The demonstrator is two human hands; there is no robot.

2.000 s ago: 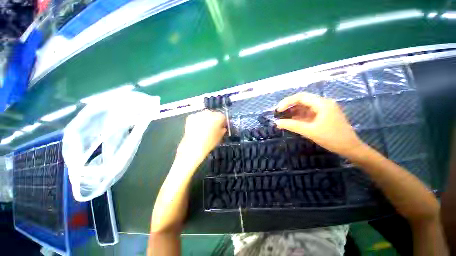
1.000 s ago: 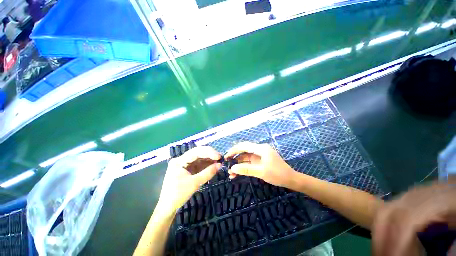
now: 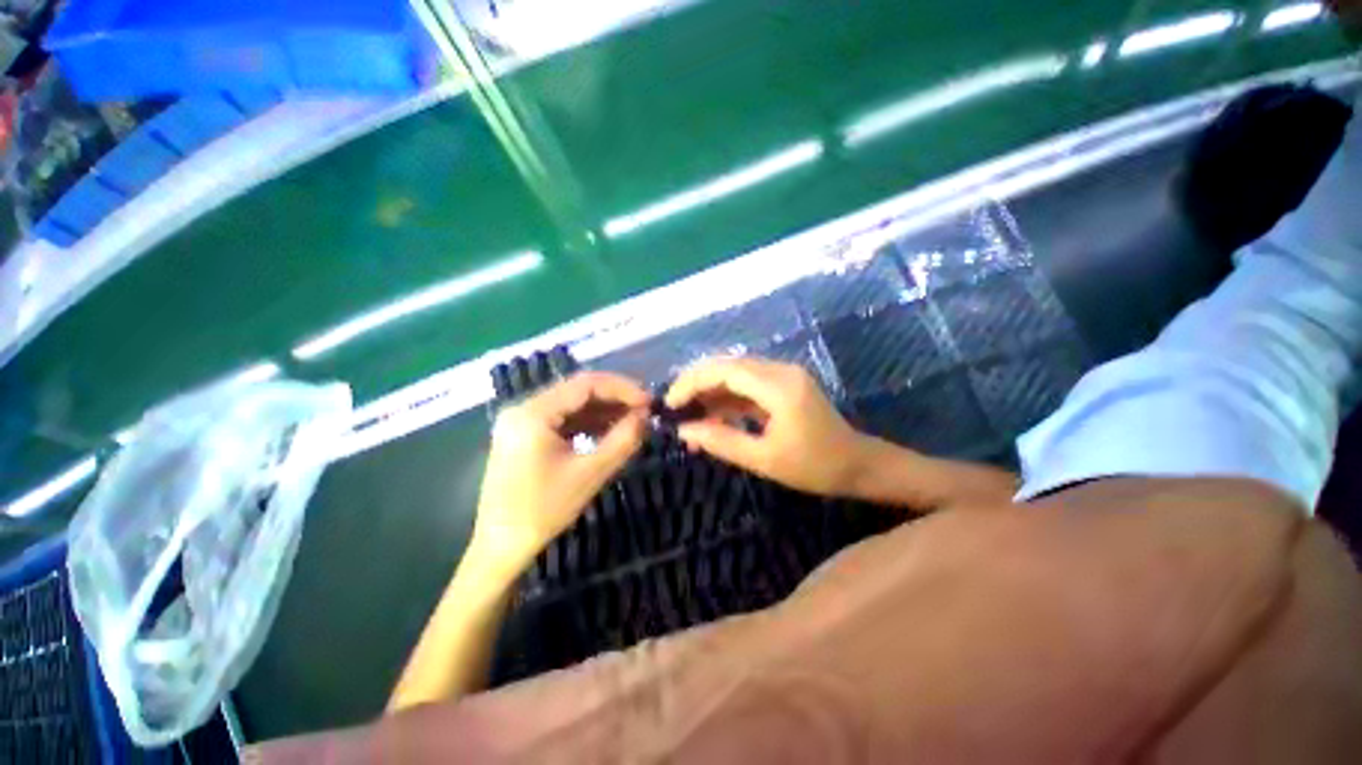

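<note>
My left hand (image 3: 556,463) and my right hand (image 3: 774,426) meet over the tray. Their fingertips pinch a small black part (image 3: 659,419) between them; its details are too small to tell. The compartment tray (image 3: 881,347) lies below, with dark oblong pieces (image 3: 657,531) lined up in its near-left pockets and patterned pockets at the right. A short row of black pieces (image 3: 532,369) stands at the tray's upper left corner.
Another person's bare arm (image 3: 956,628) and light blue sleeve (image 3: 1210,381) cross the foreground, covering the tray's near side. A clear plastic bag (image 3: 202,523) lies left. The green conveyor belt (image 3: 717,165) runs beyond the white rail. A blue crate (image 3: 239,45) and a black bundle (image 3: 1270,157) show farther off.
The other person's arm has reached in from the right across the foreground. My hands remain together at the black part; two seconds ago they were apart. The view has shifted.
</note>
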